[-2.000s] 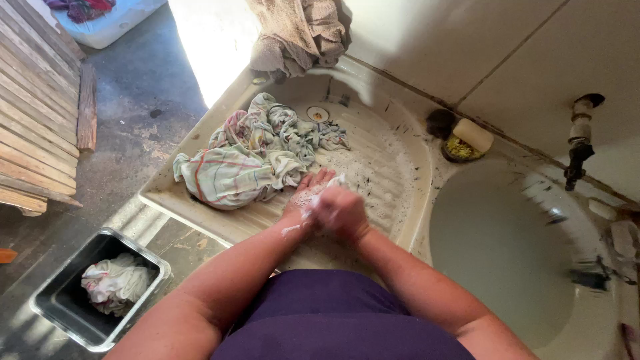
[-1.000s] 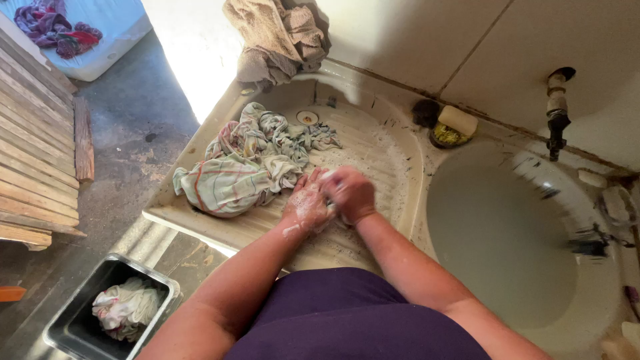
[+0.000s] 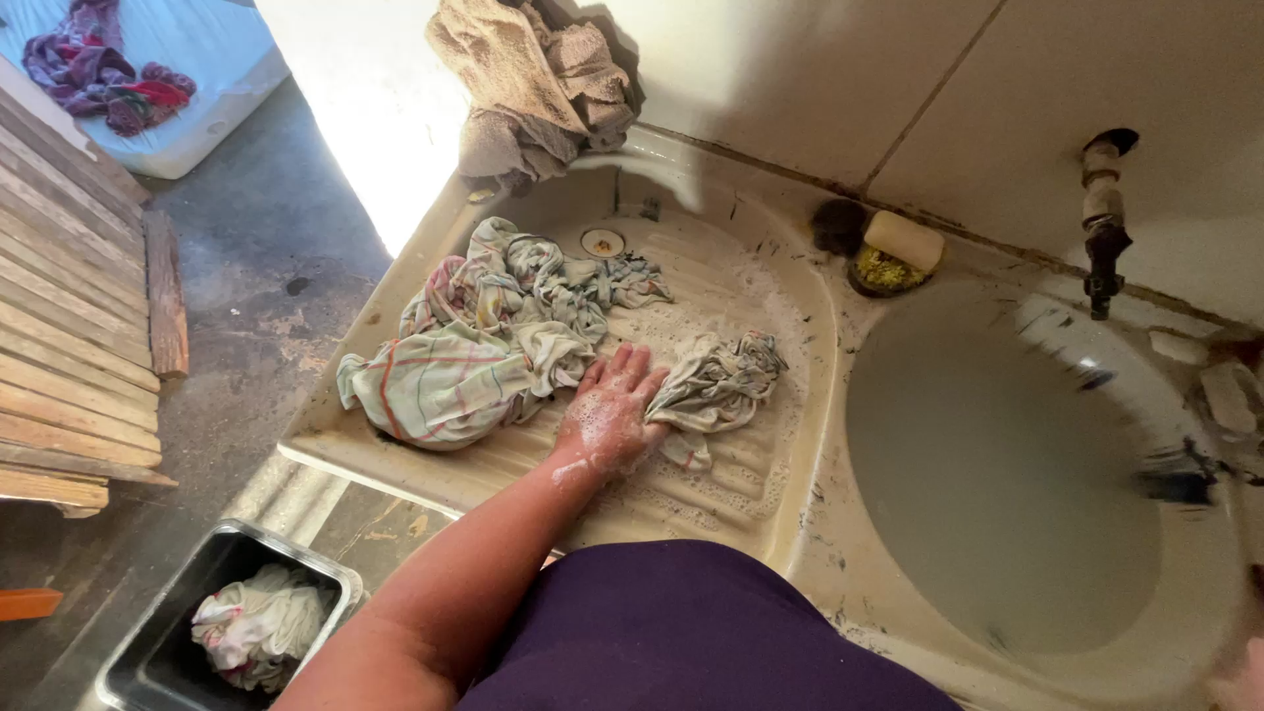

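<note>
My left hand, wet with suds on its back, lies on the ridged drainboard with its fingers apart. Its thumb side touches a wet, twisted pale cloth. Left of the fingertips is a heap of wet cloths, among them a light checked cloth with red and green lines. A blurred patch of skin shows at the lower right edge; whether it is my right hand or forearm I cannot tell. Right of the drainboard is a round basin of cloudy water.
A bar of soap rests on a yellow-green scourer behind the basin. A tap juts from the wall. A brown towel hangs at the back corner. A black tub with cloth stands below left, near wooden slats.
My hands were together in suds; now they are apart, the right gone from the drainboard and the left resting flatter. The twisted pale cloth now lies at the left hand's right side.
</note>
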